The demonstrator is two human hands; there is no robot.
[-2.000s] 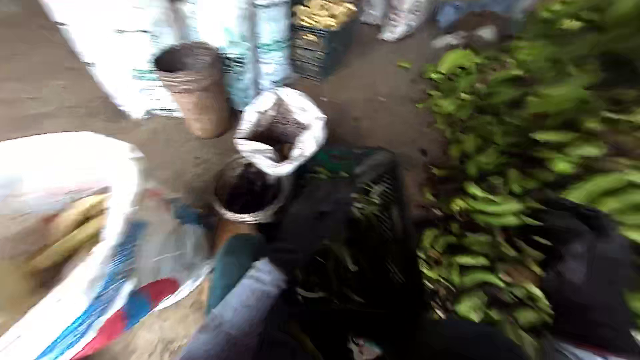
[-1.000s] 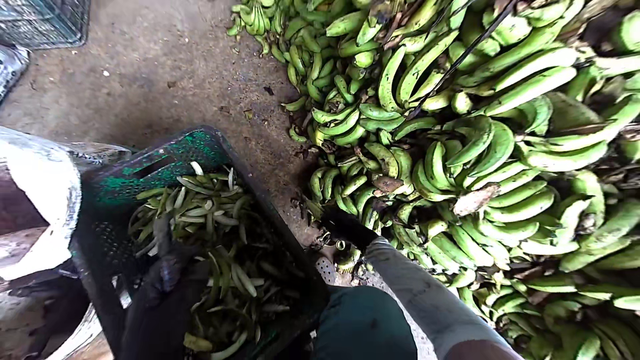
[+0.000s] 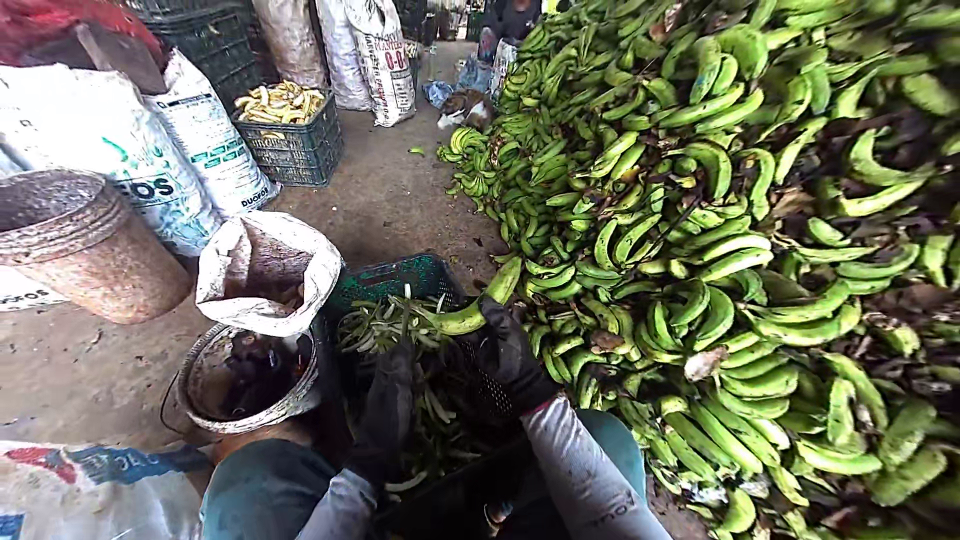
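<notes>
In a black glove, my right hand (image 3: 510,352) grips a green plantain (image 3: 480,304) that slants over the crate, its lower end toward my other hand. My left hand (image 3: 390,390), also gloved in black, is closed around a slim upright tool, perhaps a knife (image 3: 406,319); its blade is hard to make out. Beneath both hands stands a dark green plastic crate (image 3: 390,279) between my knees, holding many strips of green peel (image 3: 367,322). A large heap of green plantains (image 3: 720,315) lies against the right side.
Left of the crate are a bucket of dark liquid (image 3: 202,375), an open white sack (image 3: 319,277) and a dirty bucket (image 3: 112,262). Farther back stand filled sacks (image 3: 210,154), a crate of peeled plantains (image 3: 289,150) and a lying animal (image 3: 466,109). A person (image 3: 514,19) is partly visible behind.
My right hand was down at the heap's edge one second ago; now it is raised over the crate with a plantain. The view has swung up and left.
</notes>
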